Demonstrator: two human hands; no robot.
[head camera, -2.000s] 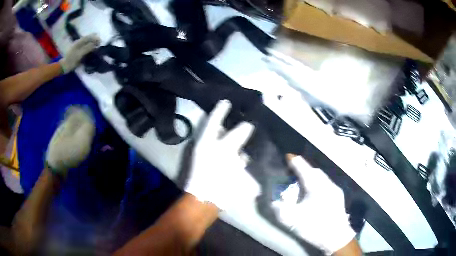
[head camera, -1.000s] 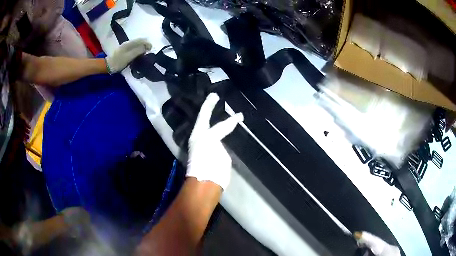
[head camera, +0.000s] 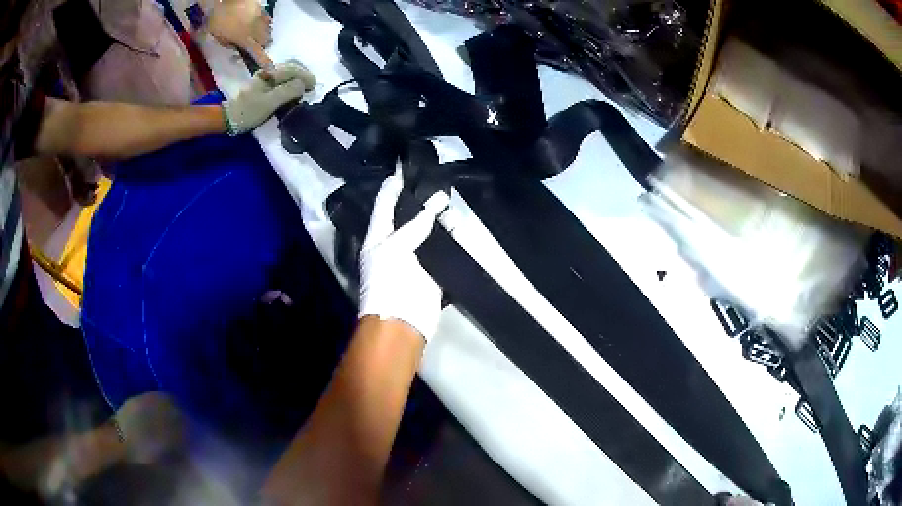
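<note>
Black webbing straps (head camera: 593, 296) lie lengthwise along the white-topped table, tangled in loops at the far end. My left hand (head camera: 401, 259), in a white glove, holds one strap (head camera: 514, 341) near the tangle, thumb and fingers around it. That strap runs down to the lower right. Only a small, blurred bit of my right hand (head camera: 740, 500) shows at the bottom edge, at the strap's near end; its grip cannot be made out.
Co-workers' gloved hands (head camera: 269, 97) are at the table's left edge and lower left. A blue bin (head camera: 188, 247) stands beside the table. Slide buckles (head camera: 826, 341), clear polybag (head camera: 757, 237) and open carton (head camera: 791, 148) are on the right. Dark film-wrapped parts (head camera: 633, 44) lie behind.
My right hand has moved down to the lower right, almost out of the picture. A strap now stretches apart from the others, with white table showing between. My left hand stays near the tangle.
</note>
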